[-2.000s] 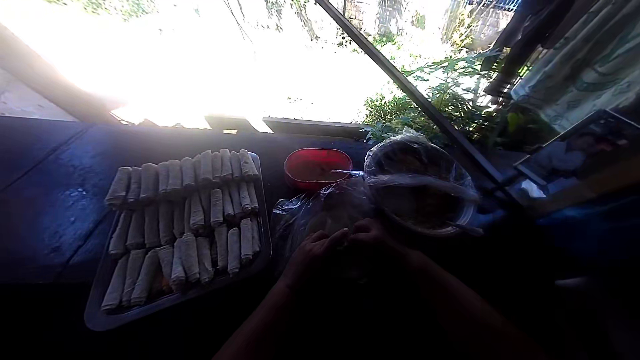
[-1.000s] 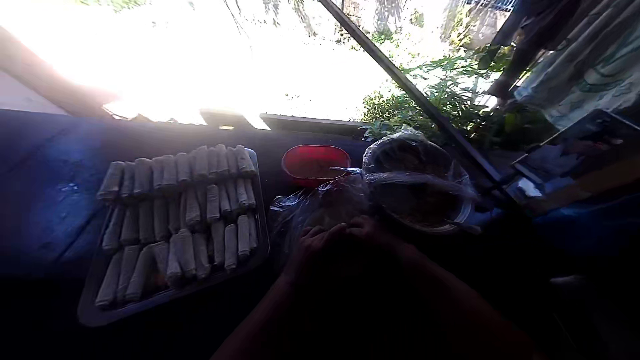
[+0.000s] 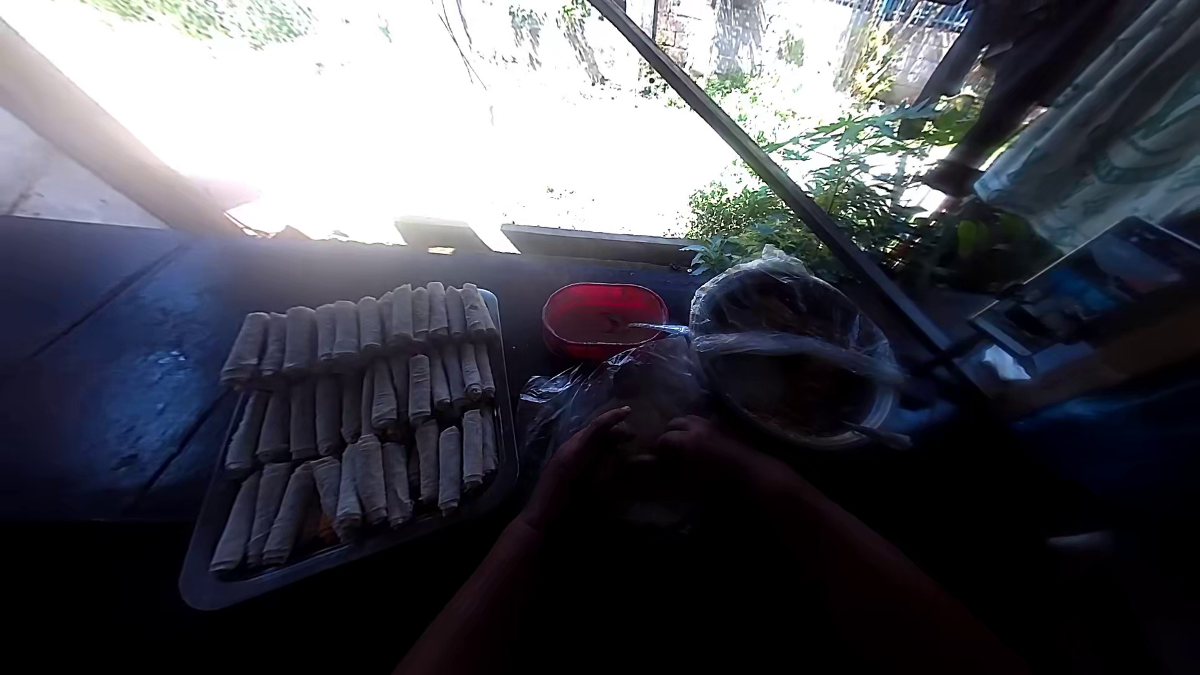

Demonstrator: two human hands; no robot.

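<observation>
In deep shadow at the middle, my left hand (image 3: 586, 455) and my right hand (image 3: 698, 448) face each other over a pale wrapper sheet (image 3: 647, 412) on clear plastic (image 3: 553, 403). The fingertips of both touch something at the near part of the sheet; how firmly they hold it is too dark to tell. Left of them, a metal tray (image 3: 511, 441) bears rows of pale, rolled spring rolls (image 3: 370, 483). Beyond my hands stands a red oval container (image 3: 605, 314). To the right is a round bowl (image 3: 881, 408) of dark filling, partly covered with clear plastic, with a utensil handle at its near rim.
The dark table top (image 3: 103, 347) runs along a bright opening with a wooden ledge (image 3: 600, 246). A slanted bar (image 3: 750, 150) crosses behind the bowl. Green plants (image 3: 844, 187), hanging cloth (image 3: 1106, 150) and a box-like object (image 3: 1087, 281) are at the right.
My hands, together over the wrapper in the earlier frames, are now slightly farther apart. The tray, red container and bowl have stayed in place.
</observation>
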